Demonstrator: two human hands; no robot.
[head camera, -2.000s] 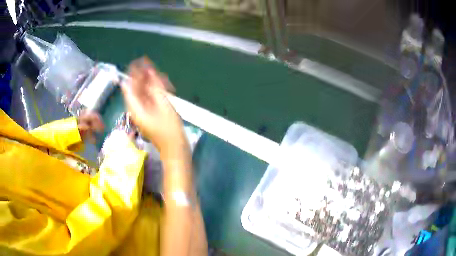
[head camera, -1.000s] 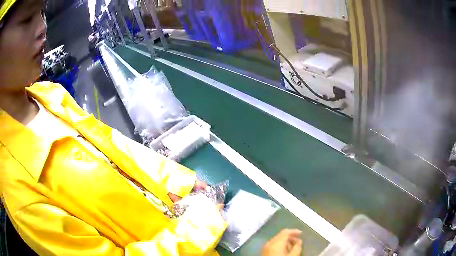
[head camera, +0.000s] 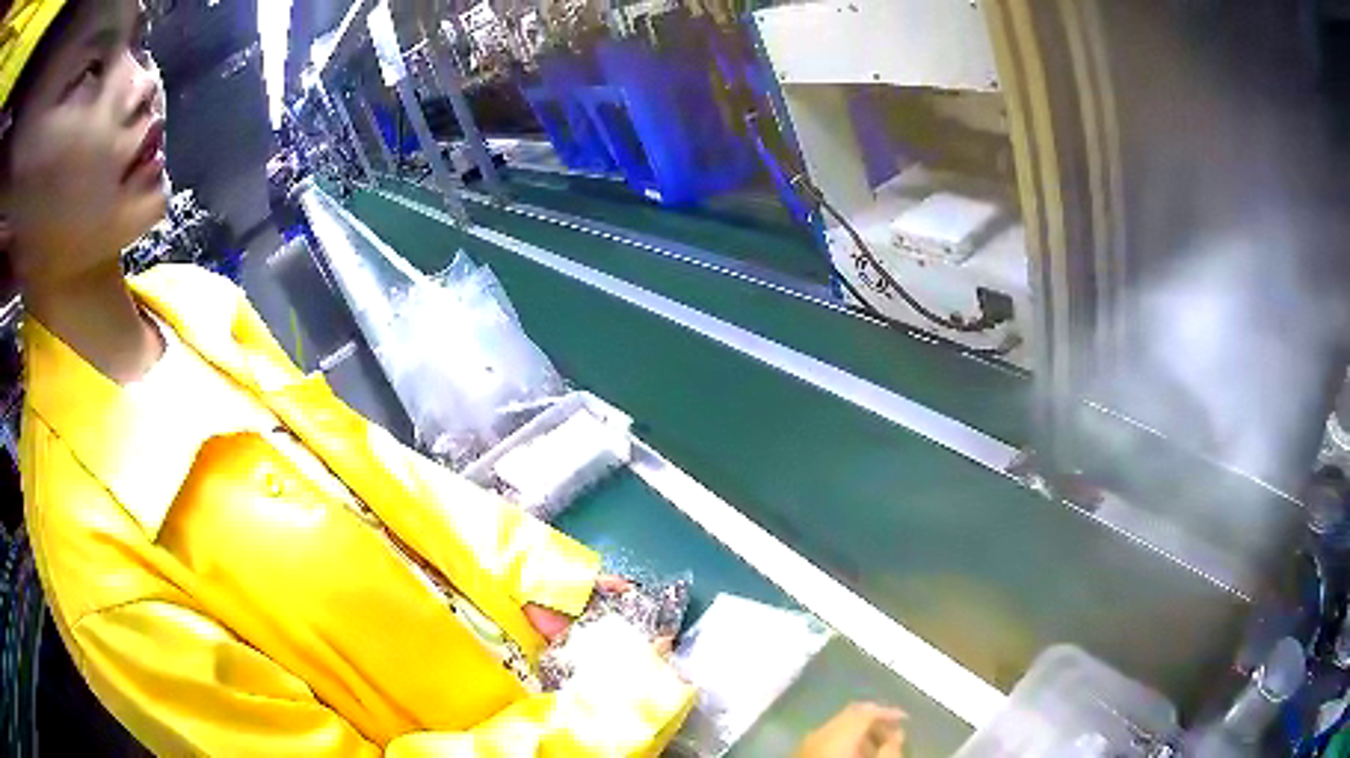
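My left hand (head camera: 856, 732) shows at the bottom edge, mostly cut off. Only some fingers and part of the hand show, blurred; whether it holds anything cannot be told. My right hand is not in view. A clear plastic box (head camera: 1054, 696) lies to the right of my left hand, cut off by the bottom edge, its contents mostly hidden. A flat white or clear plastic sheet or bag (head camera: 755, 659) lies on the green bench to the left of my hand.
A person in yellow (head camera: 281, 518) stands at left, hands around a shiny clump of small items. A white box (head camera: 570, 452) and clear plastic bag (head camera: 467, 348) lie beyond. A white rail (head camera: 770, 563) borders the green conveyor (head camera: 800, 444). White machinery (head camera: 903, 178) stands across it.
The view has swung left and up from the parts bin towards the person in yellow. My left hand, earlier raised over the bench, now shows only at the bottom edge.
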